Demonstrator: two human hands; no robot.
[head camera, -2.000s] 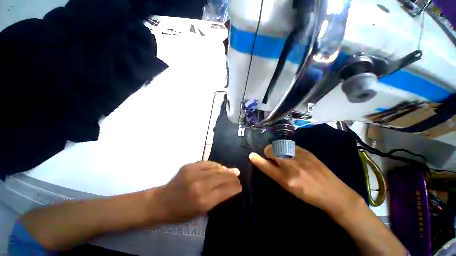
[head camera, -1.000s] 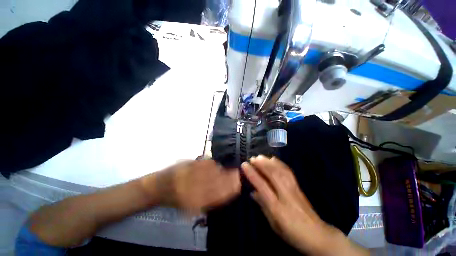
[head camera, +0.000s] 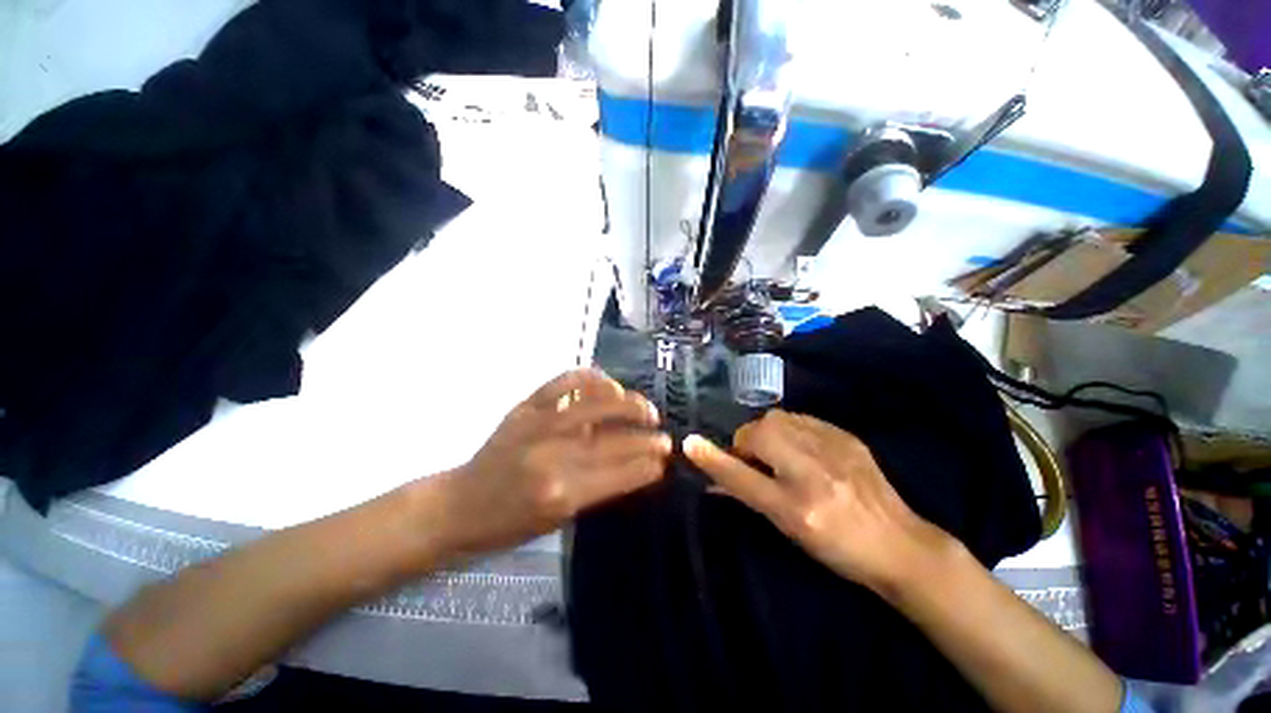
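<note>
A black garment piece (head camera: 781, 599) lies under the machine and hangs over the table's front edge. A narrow band with paired lines (head camera: 678, 397) runs along it toward the presser foot (head camera: 666, 355). My left hand (head camera: 565, 453) is on the cloth left of the band, fingers bent, fingertips at the band. My right hand (head camera: 815, 488) lies on the cloth right of the band, thumb or fingertip at it. Both hands are just in front of the foot. Whether the fingers pinch the cloth is hard to tell. The grey ribbed knob (head camera: 757, 378) is just right of the foot.
The white machine head (head camera: 822, 126) with its blue stripe stands ahead and right. A black garment bundle (head camera: 209, 237) is heaped at left. Yellow scissor handles (head camera: 1038, 471) lie right of the cloth, beside a purple box (head camera: 1136, 557). A ruler scale (head camera: 460, 599) runs along the front edge.
My left hand was blurred and lower; it is now farther forward with its fingers nearer the foot. My right hand has shifted slightly right. The camera view has shifted a little.
</note>
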